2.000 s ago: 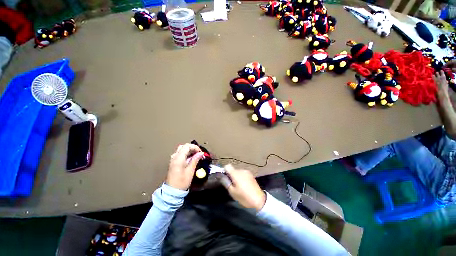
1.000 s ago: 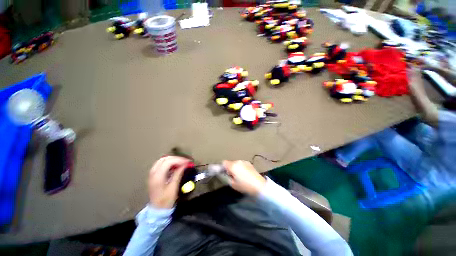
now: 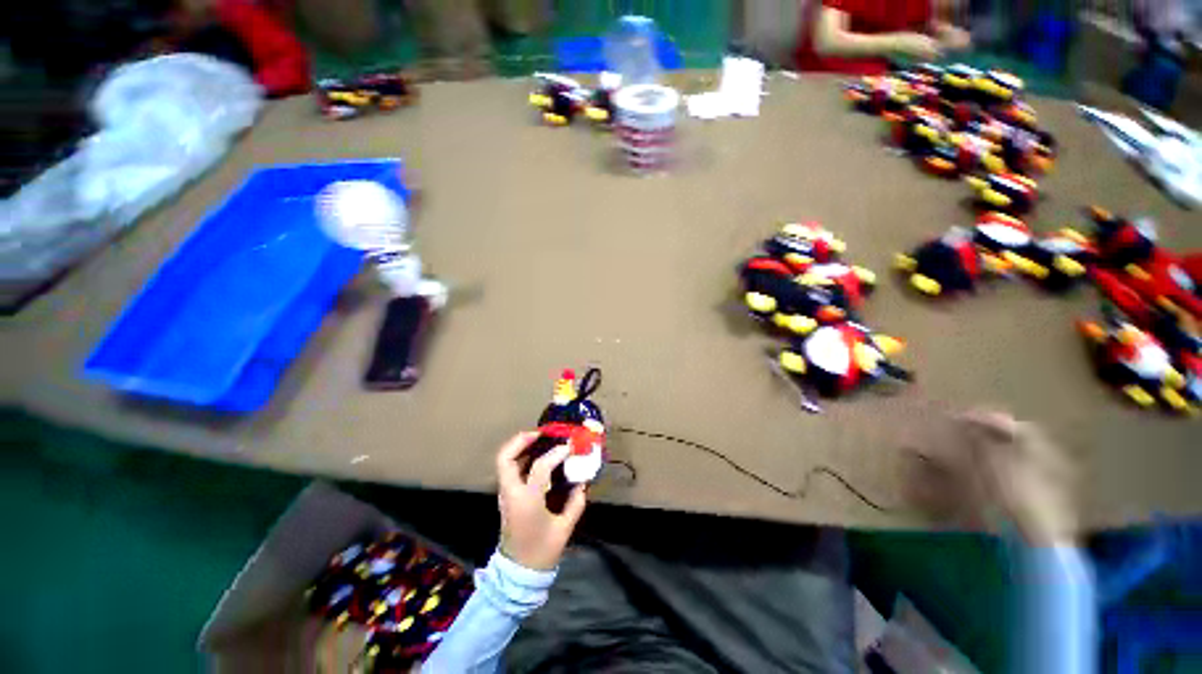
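My left hand (image 3: 534, 507) holds a plush penguin (image 3: 580, 457) upright over the table's near edge. The penguin has a red scarf, white belly, small striped hat and black hanging loop. A dark thread (image 3: 738, 470) runs from the penguin across the table to the right, towards my right hand. My right hand (image 3: 995, 467) is far right of the penguin and strongly blurred; its fingers and anything in them cannot be made out. A small cluster of penguins (image 3: 828, 356) lies between and beyond my hands, with a small pale item (image 3: 801, 385) beside it.
A blue tray (image 3: 218, 316), white fan (image 3: 369, 224) and phone (image 3: 397, 342) are at left. A patterned tub (image 3: 646, 128) stands at the far side. More penguins (image 3: 969, 119) lie far right, near red material (image 3: 1167, 279). A carton of penguins (image 3: 389, 593) is below the table.
The view has swung left. My right hand has moved away from the penguin, far to the right; the pale tool seen there earlier is gone from beside it. The penguin now stands upright, belly showing.
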